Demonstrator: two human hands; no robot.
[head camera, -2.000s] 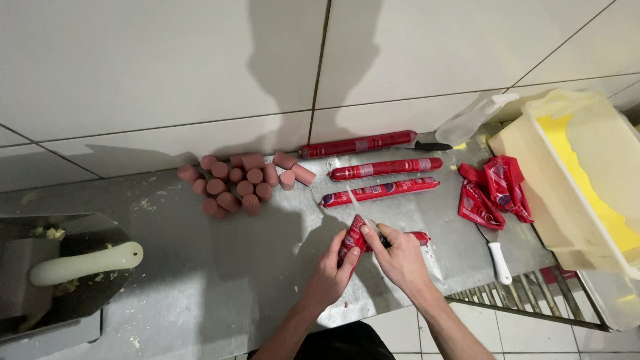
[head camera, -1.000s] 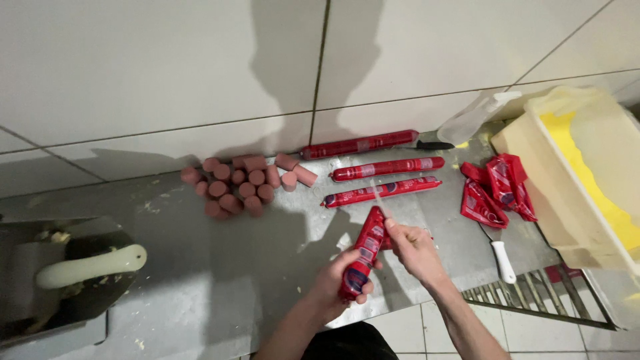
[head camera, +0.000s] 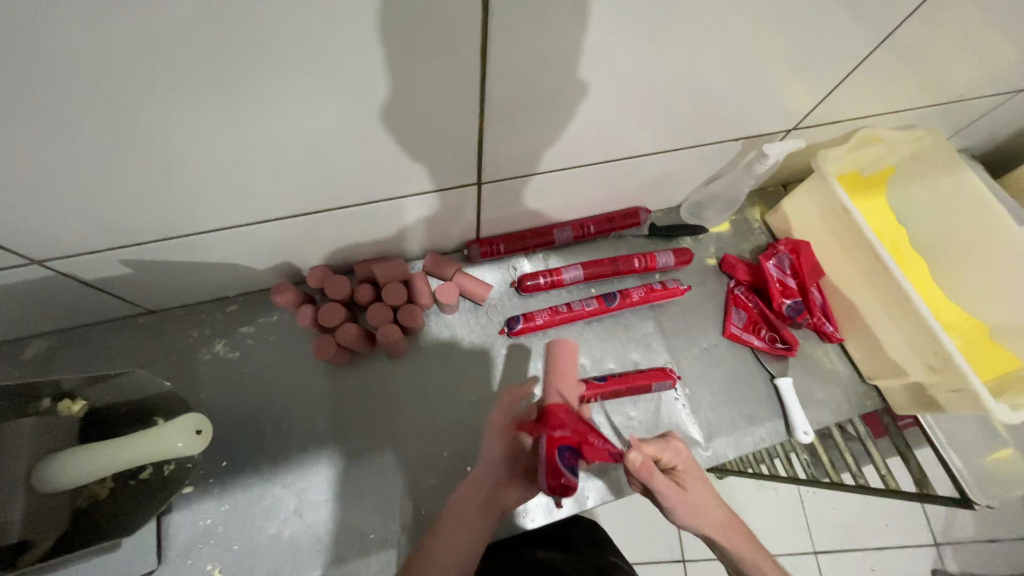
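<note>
My left hand (head camera: 510, 448) holds a sausage log (head camera: 562, 372) upright, its pink upper part bare and its lower part in red plastic casing (head camera: 560, 464). With my right hand (head camera: 668, 480) I grip a pulled-out flap of that casing; a thin blade shows beside my fingers. Behind my hands lies a red-cased sausage (head camera: 632, 385), partly hidden. Farther back, several whole red-cased sausages (head camera: 596, 308) lie side by side on the metal table. Cut pink sausage pieces (head camera: 378, 315) form a pile to their left. Crumpled red casings (head camera: 784, 296) lie to the right.
A black-handled knife (head camera: 677, 230) and a clear spray bottle (head camera: 724, 192) are near the tiled wall. At right stand a cream plastic bin (head camera: 864, 320), a white-handled tool (head camera: 792, 410) and a metal rack (head camera: 848, 456). A metal scoop with a pale handle (head camera: 124, 452) is at left.
The sausage in my left hand was fully cased one second ago; its upper part is now bare. My right hand has drawn the casing out to the right.
</note>
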